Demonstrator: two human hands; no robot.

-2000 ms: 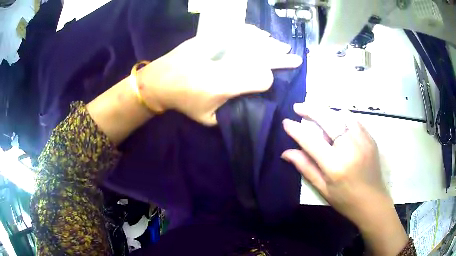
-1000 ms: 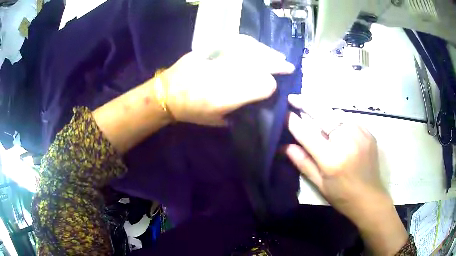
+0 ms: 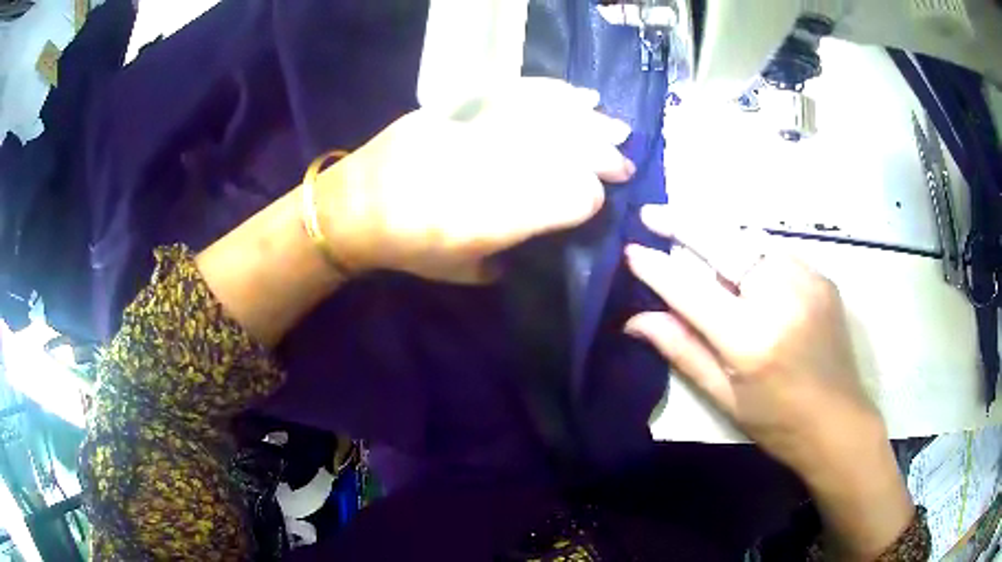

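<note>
A large dark purple garment piece (image 3: 363,351) covers the left and middle of the view and runs up under the presser foot (image 3: 653,44). A darker band strip (image 3: 544,340) lies folded along it, below my left hand. My left hand (image 3: 483,181) lies over the cloth left of the seam edge, fingers bent onto it; its palm side is hidden and it is overexposed. My right hand (image 3: 747,318) is at the cloth's right edge, thumb and fingertips touching the cloth. A pale white template (image 3: 475,49) lies just above my left hand.
The cream machine head (image 3: 868,44) is at upper right, with a dark knob (image 3: 797,55) under it. Thin silver snips (image 3: 936,187) and dark fabric strips (image 3: 967,132) lie at the right of the white table (image 3: 857,329). A printed paper (image 3: 950,489) is at lower right.
Over the two seconds, the band's folded opening below my left hand has narrowed. My left hand has shifted slightly back left since one second ago. My right hand has stayed near the edge.
</note>
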